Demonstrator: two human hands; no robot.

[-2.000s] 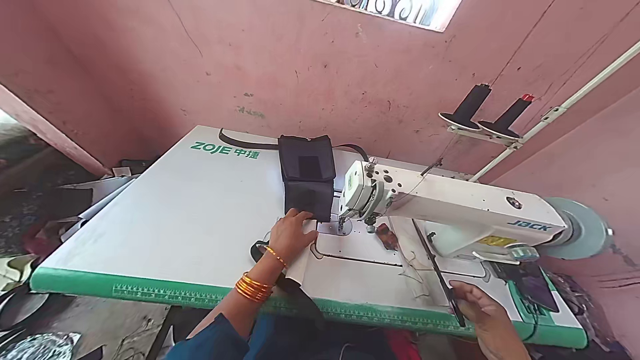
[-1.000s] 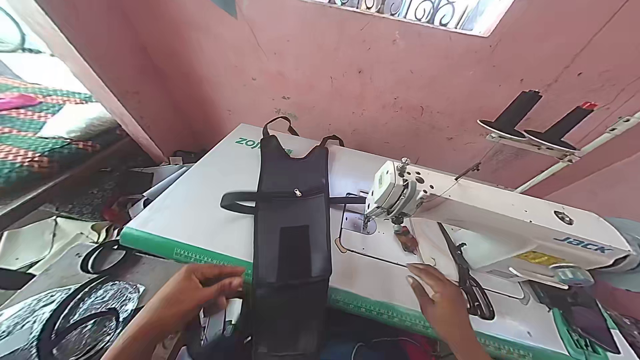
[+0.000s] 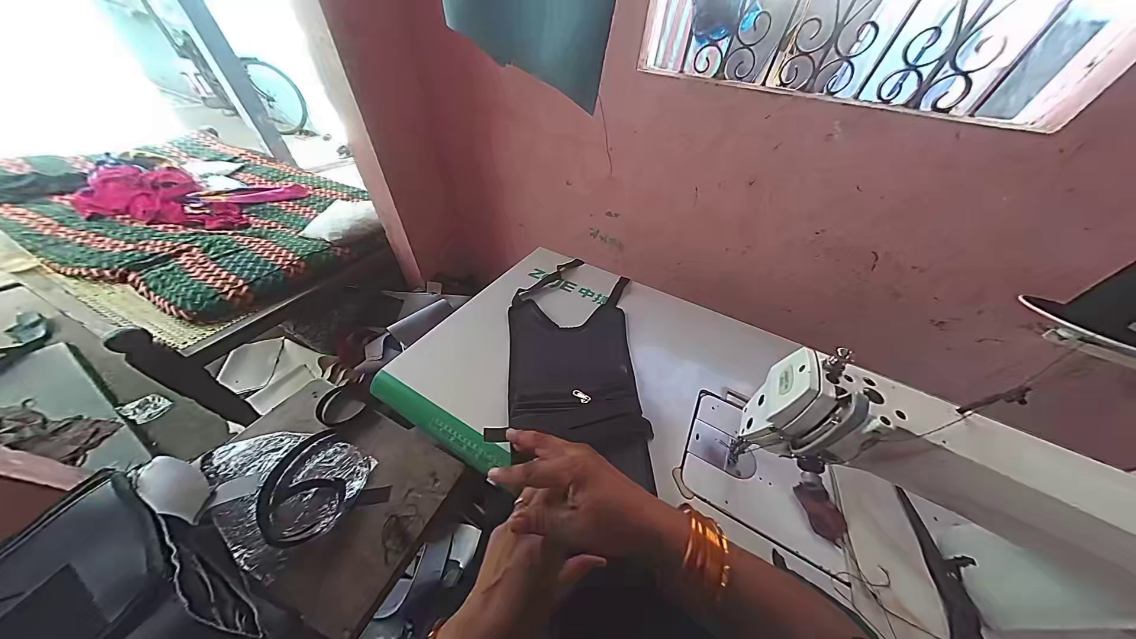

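Observation:
A black fabric piece with a zipper and straps point(image 3: 568, 359) lies on the sewing machine table point(image 3: 683, 346), its lower part hanging toward me. My right hand point(image 3: 590, 493) crosses over my left hand point(image 3: 515, 568) at its lower part, the two hands touching. The right fingers are spread, with nothing seen in them. The left fingers are partly hidden beneath the right hand, so their hold is unclear. A short black strap end point(image 3: 497, 434) shows beside the right fingertips. The white sewing machine head point(image 3: 799, 408) stands right of the fabric.
A dark red item point(image 3: 818, 512) lies beside the needle area. At left, a low surface holds silvery foil point(image 3: 240, 461) and a coiled black strap point(image 3: 293, 497); a black bag-like piece point(image 3: 71, 568) is nearer. A bed with a patterned cover point(image 3: 204, 257) stands behind.
My right hand has moved left from beside the machine onto my left hand. The black piece, folded at first, lay spread lengthwise a second ago. The view has swung left.

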